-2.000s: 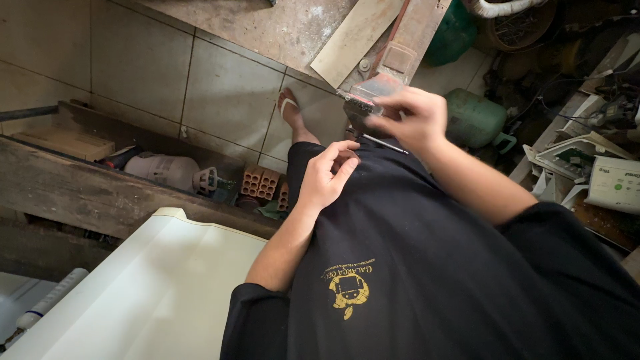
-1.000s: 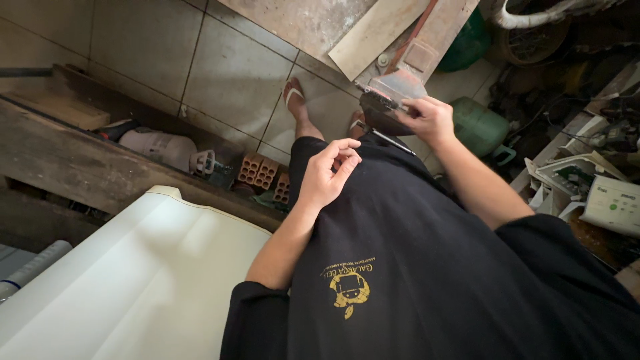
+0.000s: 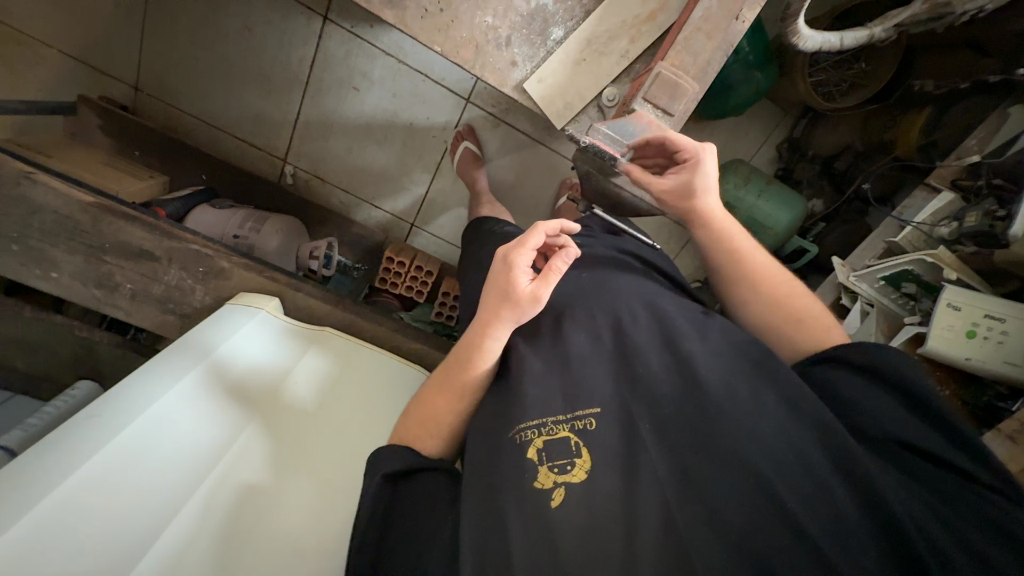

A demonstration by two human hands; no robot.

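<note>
My right hand (image 3: 676, 172) holds a clear plastic box (image 3: 620, 136) by its right side, beyond my lap and near the workbench corner. The box looks tilted, and small dark contents show along its lower edge; what they are I cannot tell. My left hand (image 3: 532, 272) is raised over my lap with fingers curled and the thumb near the fingertips. Whether something small is between them cannot be told. A thin metal rod-like tool with a dark end (image 3: 620, 224) lies at the far edge of my dark clothing, between the two hands.
A worn workbench (image 3: 488, 40) carries a flat board (image 3: 600, 60). At left, a wooden trough (image 3: 160, 248) holds a gas cylinder (image 3: 248, 236) and hollow bricks (image 3: 406, 272). A white panel (image 3: 240, 432) stands near my left arm. A green container (image 3: 760, 204) and appliance parts (image 3: 972, 328) are at right.
My right hand, with the clear box, moved away from the spot above the rod two seconds ago to nearer the workbench corner. My left hand has stayed in about the same place.
</note>
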